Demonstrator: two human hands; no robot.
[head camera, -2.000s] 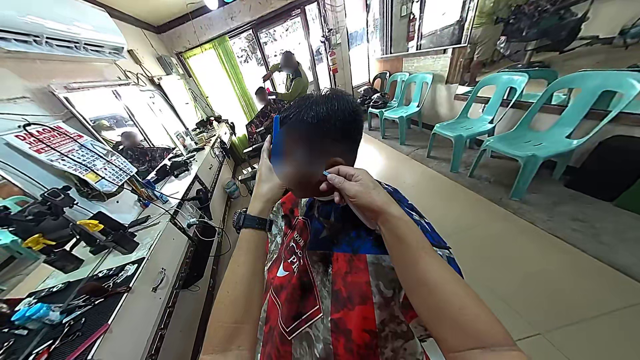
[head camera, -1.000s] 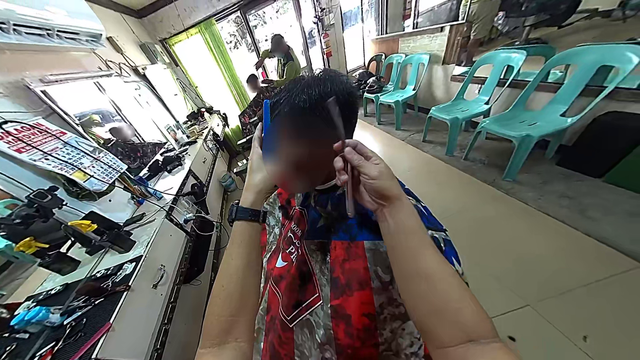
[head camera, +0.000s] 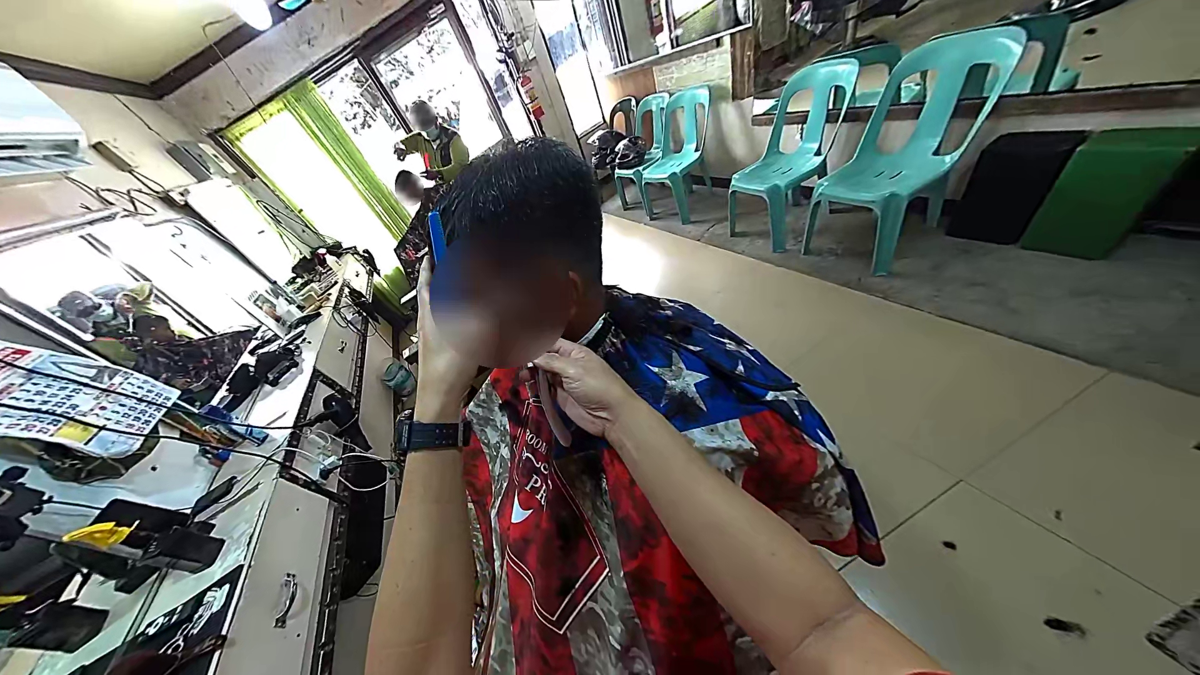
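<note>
A person with short dark hair sits facing the camera, wrapped in a red, blue and camouflage barber's cape with star prints. My left hand lies against the side of the head, and a blue comb rises from it. Below the chin, my right hand is closed on a slim folding razor, whose handle hangs down over the cape's collar. The blade end is hard to see. A dark wristwatch is on my left wrist. The face is blurred.
A long counter with clippers, cords and tools runs along the left below a mirror. Green plastic chairs line the right wall beside dark and green bins. Another person stands behind someone seated near the window.
My right hand has come down from beside the head to below the chin, with the razor in it. My left hand stays at the side of the head with the blue comb.
</note>
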